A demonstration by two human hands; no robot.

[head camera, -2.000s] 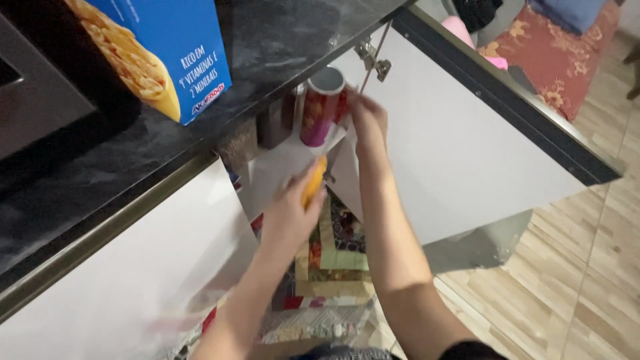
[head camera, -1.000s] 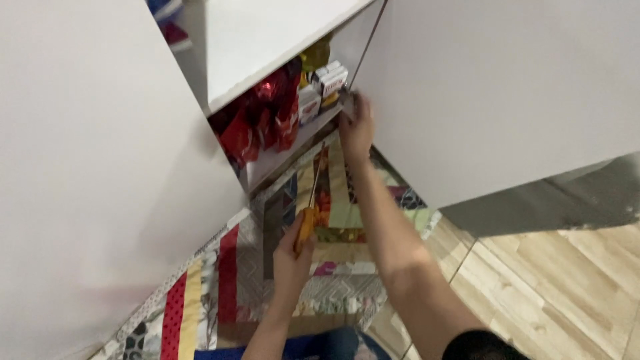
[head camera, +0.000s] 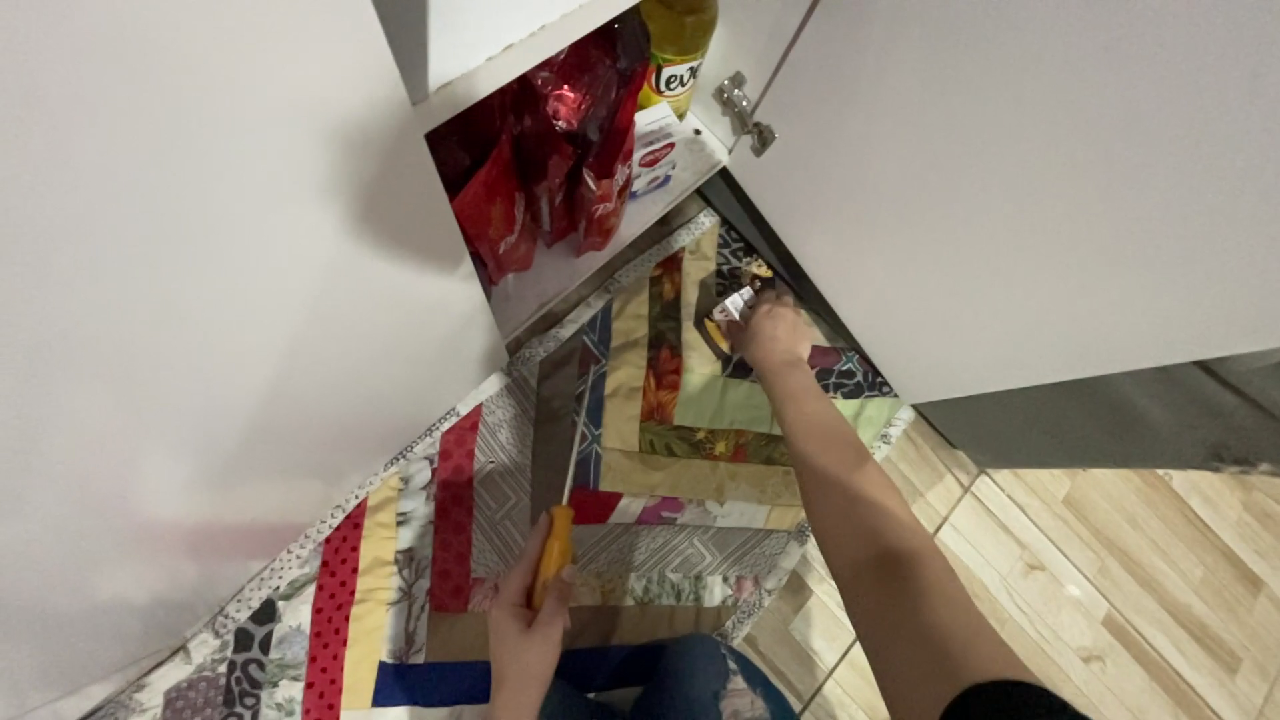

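My left hand [head camera: 535, 605] grips the yellow handle of a screwdriver [head camera: 555, 550], whose long thin shaft points up and away over a patchwork rug [head camera: 700, 480]. Low beside the open cabinet door [head camera: 1000, 200], my right hand [head camera: 775, 330] is at a small white packet or box [head camera: 736, 303] with dark and yellow parts near it. The fingers are blurred, so whether they grip it is unclear. A metal hinge [head camera: 745, 115] joins the door to the cabinet side, above my right hand.
Red shiny packages [head camera: 560, 150], a white box [head camera: 655, 150] and a bottle of yellow liquid [head camera: 680, 50] stand on the bottom shelf [head camera: 540, 290]. Another white door [head camera: 230, 250] fills the left. Wood-look floor tiles [head camera: 1060, 580] lie at the right.
The view has dropped from the dark countertop to the lower cabinet and rug. My right hand has gone from beside the cabinet's hinge side down over the rug. The screwdriver stays in my left hand.
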